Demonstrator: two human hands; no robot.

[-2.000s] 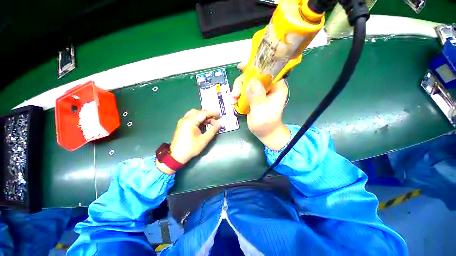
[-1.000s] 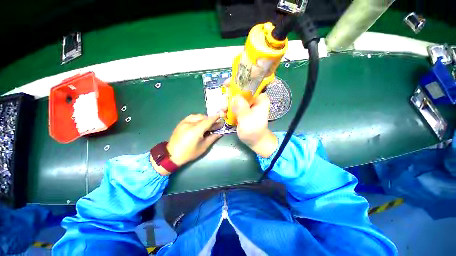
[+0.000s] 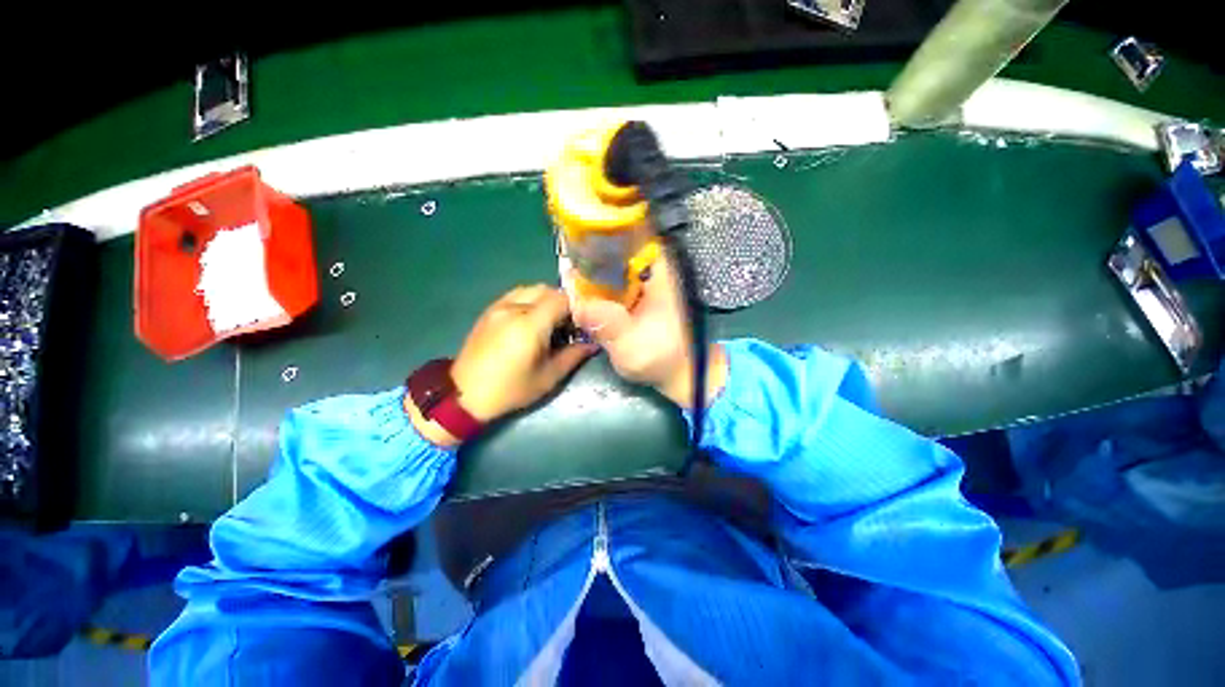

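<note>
My right hand (image 3: 648, 329) is shut on the yellow electric screwdriver (image 3: 601, 228), which stands nearly upright and is slightly blurred. Its black cord (image 3: 688, 289) hangs down over my right wrist. The tool and my hands hide nearly all of the phone assembly; only a thin pale edge (image 3: 566, 273) shows left of the tool. The tool's tip is hidden. My left hand (image 3: 513, 352) lies left of the tool, its fingertips at the phone's near end; whether they grip it is hidden. The round speckled screw dish (image 3: 735, 247) lies right of the tool.
A red bin (image 3: 224, 262) with white pieces and a black tray (image 3: 49, 376) stand at left. A blue bin (image 3: 1182, 222) and phone parts (image 3: 1155, 302) lie far right. Beyond the white rail (image 3: 443, 150) are a green conveyor (image 3: 349, 101), a black carrier tray (image 3: 752, 43) and a wrapped post (image 3: 970, 61).
The screwdriver has moved left and turned more upright, with its cord now closer in. The round dish has come fully into view. The phone assembly is now almost wholly covered.
</note>
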